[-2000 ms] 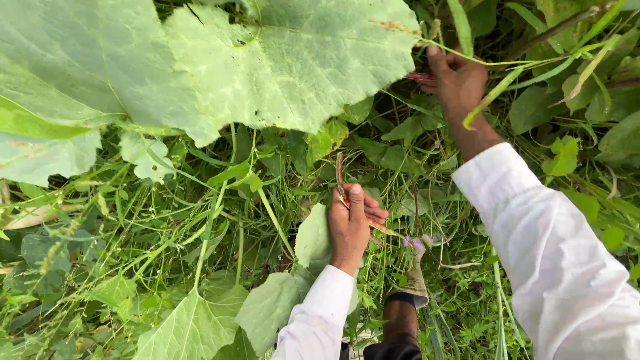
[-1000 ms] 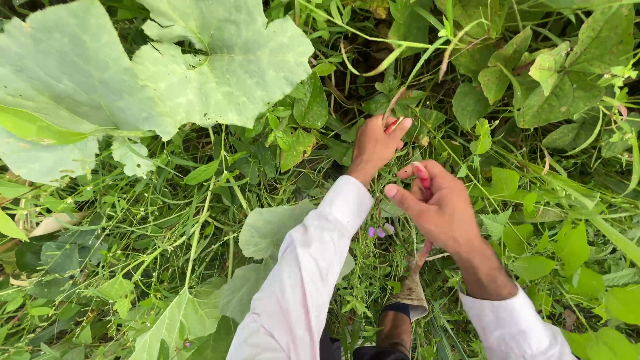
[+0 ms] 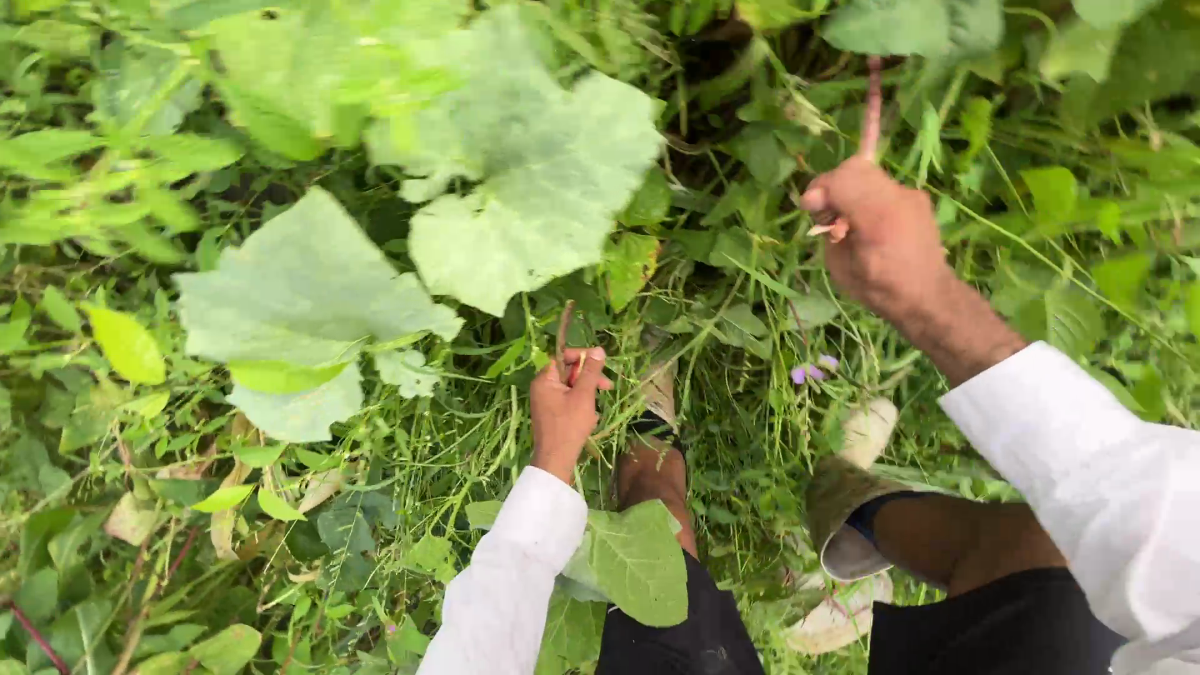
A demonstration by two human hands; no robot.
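My left hand (image 3: 567, 403), low in the middle of the view, pinches a thin brown pod (image 3: 564, 328) that points up from its fingers. At the upper right, my right hand (image 3: 877, 230) is closed, with a small pale pinkish piece (image 3: 825, 230) at its fingers. A reddish-pink stem or pod (image 3: 872, 108) rises from the top of that fist toward a green leaf (image 3: 891, 26); whether the fist grips it is blurred. Broad pale green lobed leaves (image 3: 534, 187) spread to the upper left of my left hand.
Dense weeds and vines (image 3: 450, 469) cover the ground. Small purple flowers (image 3: 811, 370) stand below my right hand. My feet, in worn light shoes (image 3: 867, 431), are among the grass. A large leaf (image 3: 637, 562) lies over my left leg. Dark gaps show between the plants at the top.
My hands, close together one second ago, are now far apart, the right one up at the reddish stem. The pinkish-red piece at its fingers then shows differently now. The view has shifted, showing both legs.
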